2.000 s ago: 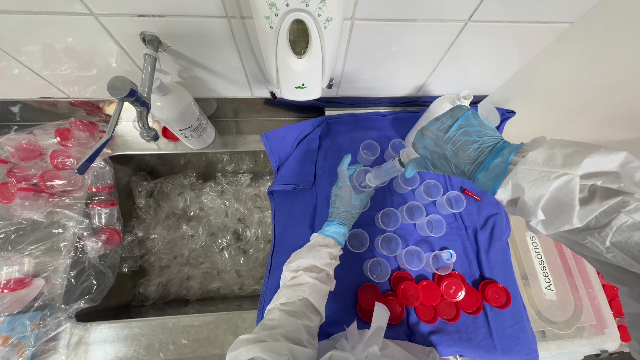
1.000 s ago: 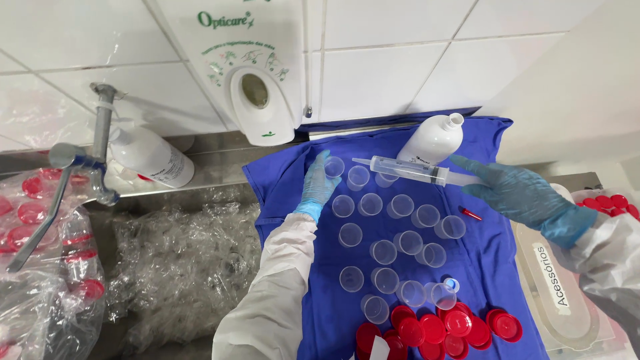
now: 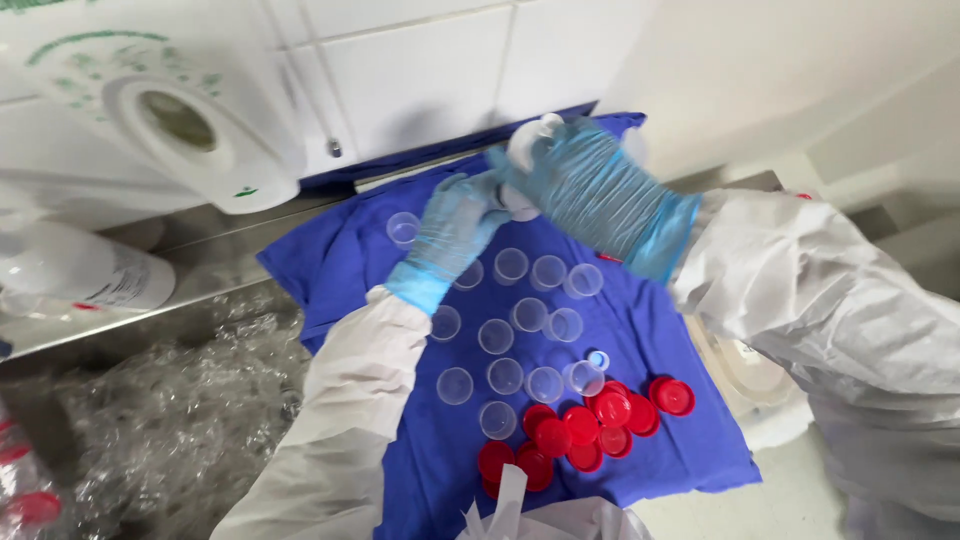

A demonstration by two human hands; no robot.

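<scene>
Near the top of the blue cloth (image 3: 420, 480), my gloved left hand (image 3: 459, 225) has its fingertips at the lower part of a white plastic bottle (image 3: 525, 142). My gloved right hand (image 3: 592, 187) covers much of that bottle from the right. The hands overlap in the view and are blurred, so what each grips cannot be told. The syringe is not visible. Several clear plastic cups (image 3: 496, 337) stand below my hands, and one cup (image 3: 403, 228) is left of my left hand. Red screw lids (image 3: 581, 425) lie in a pile nearer to me, with a small blue-and-white cap (image 3: 598, 360) beside them.
A wall dispenser (image 3: 180, 120) hangs at the upper left. Another white bottle (image 3: 90, 262) stands on the metal sink's ledge. Crumpled clear plastic (image 3: 195, 420) fills the sink. Right of the cloth is a plastic container lid (image 3: 750, 375), partly behind my sleeve.
My right hand, which held the syringe level, has moved to the white bottle; the syringe is out of sight. My left hand has moved right, off the leftmost cup, to the bottle. The view has swung right.
</scene>
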